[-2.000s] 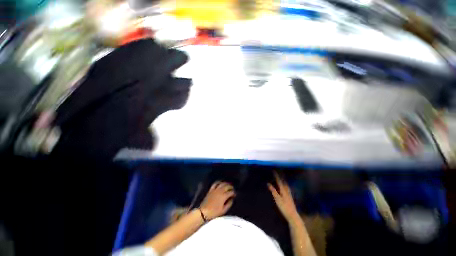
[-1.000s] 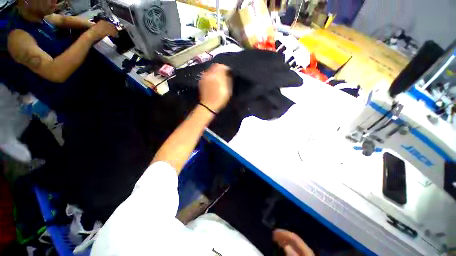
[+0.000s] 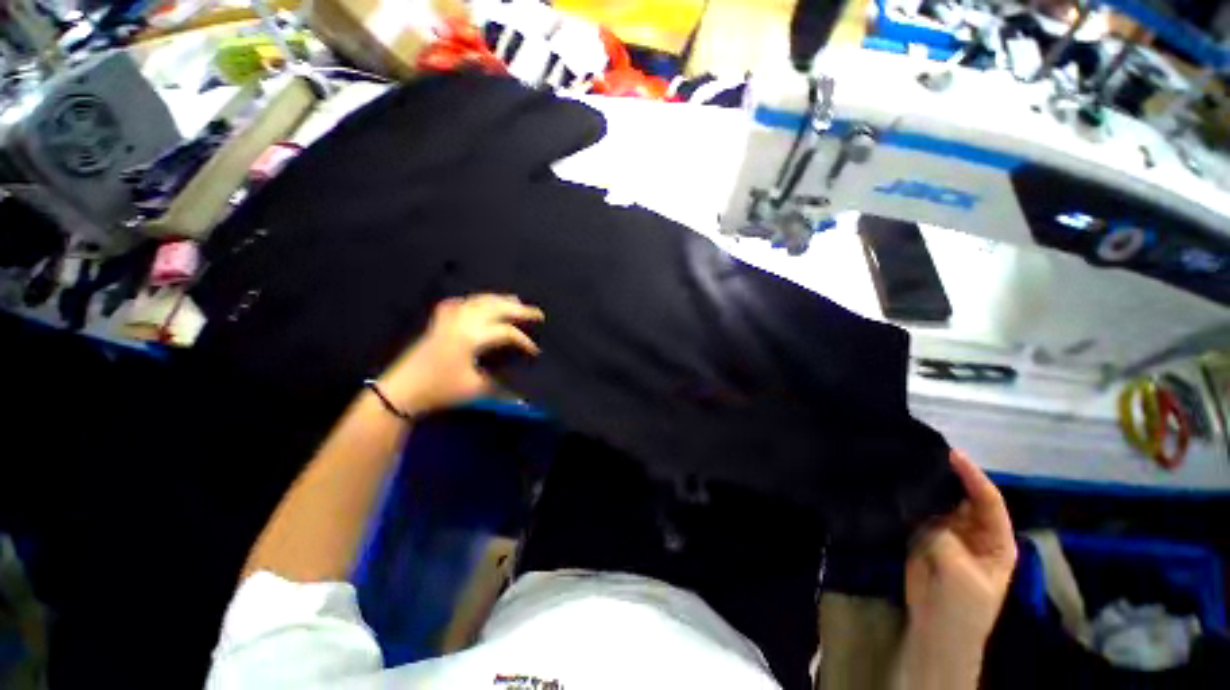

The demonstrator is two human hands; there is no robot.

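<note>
A long black cloth panel (image 3: 701, 324) lies across the white table and hangs over its front edge. Its left part merges with a black heap (image 3: 364, 202), which shows small pale marks near its left side. My left hand (image 3: 472, 353) is on the cloth near the table edge, fingers bent and apart; I cannot tell if it pinches the cloth. My right hand (image 3: 964, 532) grips the right end of the panel between thumb and fingers, beyond the table's front edge. The sewing machine's needle area (image 3: 782, 216) is behind the cloth, with none of it under the foot.
A black phone (image 3: 905, 268) and dark snips (image 3: 964, 369) lie right of the cloth. Yellow and red rings (image 3: 1155, 421) are at the right end. A grey machine box with a fan (image 3: 92, 128) stands at the far left. A blue crate (image 3: 1140, 573) is below the table.
The view has turned left to right, bringing the machine closer to centre. The panel now stretches rightward over the table. My right hand has taken hold of its end; my left hand is lower on the cloth.
</note>
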